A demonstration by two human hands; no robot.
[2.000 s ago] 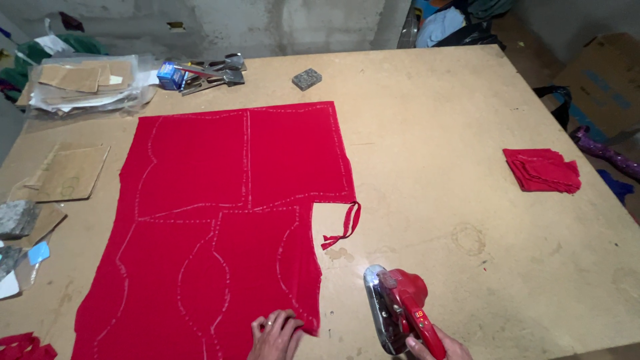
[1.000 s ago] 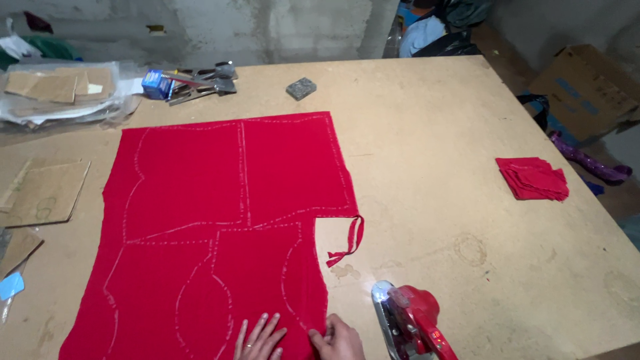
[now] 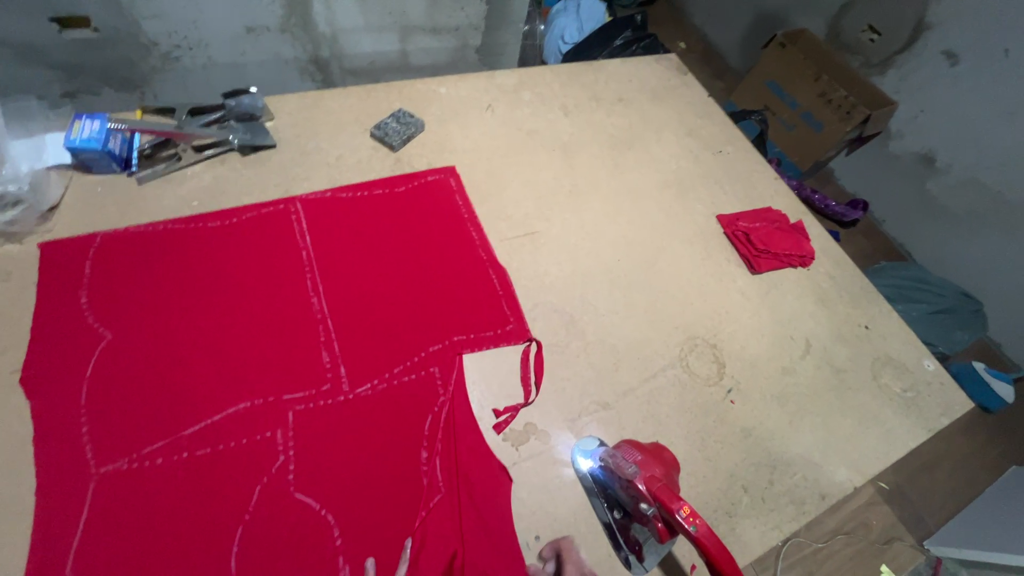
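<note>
Red fabric [image 3: 200,320] with white chalk outlines lies spread over the left and middle of the table. Two fingers of my left hand [image 3: 390,560] show at the bottom edge, on the cloth; the rest is out of frame. My right hand [image 3: 562,558] is beside the cloth's lower right edge, its fingers curled, partly cut off; whether it pinches the fabric cannot be seen. Right of it stands a red handheld electric fabric cutter [image 3: 640,496], its light lit, touched by neither hand. A narrow red fabric strip [image 3: 528,384] hangs in a loop from the cloth's corner.
A stack of cut red fabric pieces [image 3: 768,240] lies near the table's right edge. At the back are a dark stone block [image 3: 398,130], metal clamps [image 3: 212,132] and a blue box [image 3: 99,142]. A cardboard box [image 3: 812,100] stands beyond the table [image 3: 624,184].
My right hand has let go of the cutter and moved left to the cloth's edge. The fabric near its lower right edge now shows folds. The view has shifted to the right.
</note>
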